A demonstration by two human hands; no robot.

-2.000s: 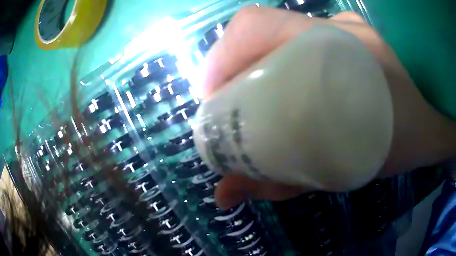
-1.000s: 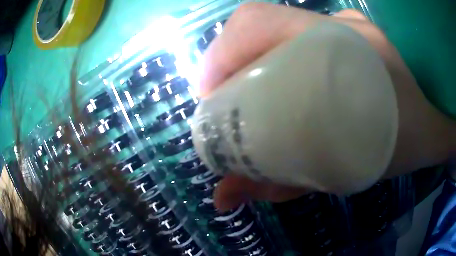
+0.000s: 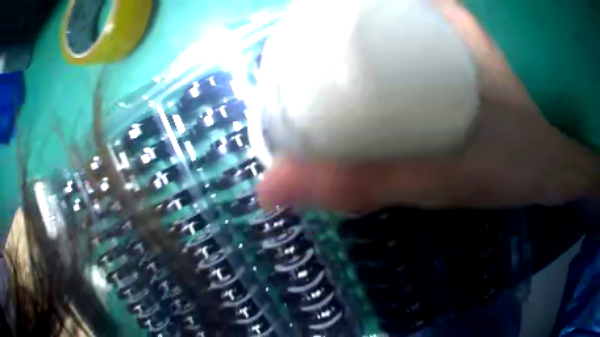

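Note:
My right hand [image 3: 421, 184] reaches in from the right edge, blurred, and is closed around a milky white squeeze bottle [image 3: 381, 85]. The bottle's base faces the camera; its nozzle is hidden. Below it lies a clear plastic tray [image 3: 172, 135] with strong glare at its upper edge. Rows of glossy black round parts [image 3: 289, 253] with short bright metal pins stand in its channels. Pale curved lines show around several pins; I cannot tell whether they are glue or reflections. The hand and bottle cover the tray's upper right part. My left hand is not in view.
A yellow tape roll [image 3: 135, 29] lies on the green mat [image 3: 46, 125] beyond the tray. A blue object [image 3: 9, 105] is at the left edge. A tan piece [image 3: 18, 263] is at lower left, behind blurred dark hair strands. Blue clothing [image 3: 584, 289] shows at lower right.
My right hand and the bottle have moved up and a little left, and the bottle's printed marks no longer show clearly. The tray and tape appear shifted slightly right, showing more blue at left.

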